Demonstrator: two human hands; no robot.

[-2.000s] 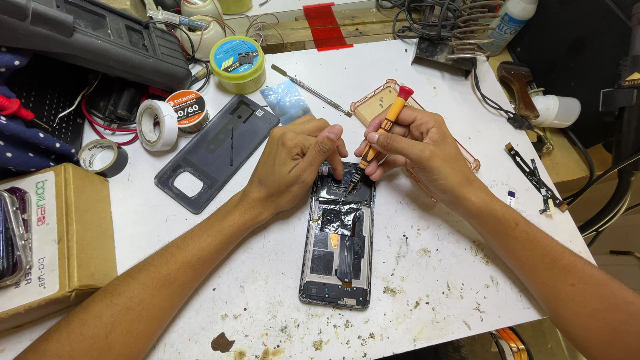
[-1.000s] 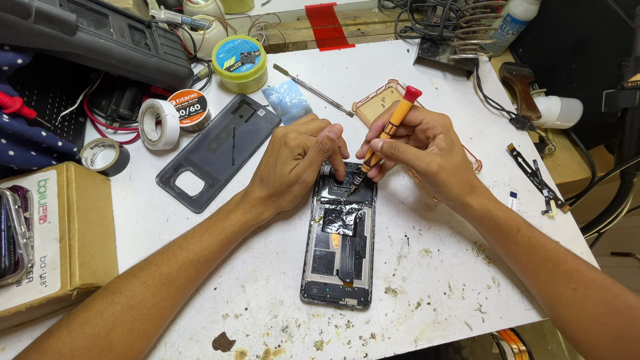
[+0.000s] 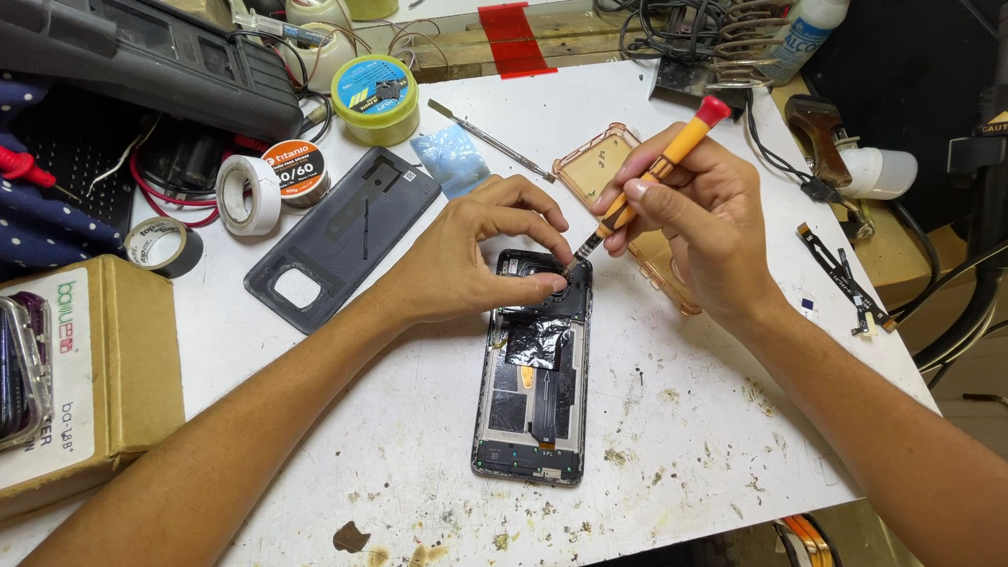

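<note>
An opened smartphone (image 3: 531, 394) lies on the white tabletop, its inner frame, flex cable and black shielding film exposed. My right hand (image 3: 693, 213) grips a yellow-orange precision screwdriver (image 3: 657, 169) with a red cap, slanted down to the phone's upper right, beside the camera module. Over the phone's top, my left hand (image 3: 480, 248) has its thumb and forefinger near the screwdriver's tip; whether they pinch a tiny part there cannot be told. The removed grey back cover (image 3: 346, 236) rests left of the phone. A clear pinkish phone case (image 3: 602, 165) lies partly behind my right hand.
A metal spudger (image 3: 492, 140), a yellow-green tub (image 3: 376, 98), a solder spool (image 3: 295, 172) and tape rolls (image 3: 248, 195) stand behind and left. A cardboard box (image 3: 134, 378) is at the left edge. Loose flex cables (image 3: 839, 276) lie at the right.
The left thumb and forefinger have spread from their bunched pose over the phone's top and now meet the screwdriver's tip area. The screwdriver tip has shifted to the phone's upper right.
</note>
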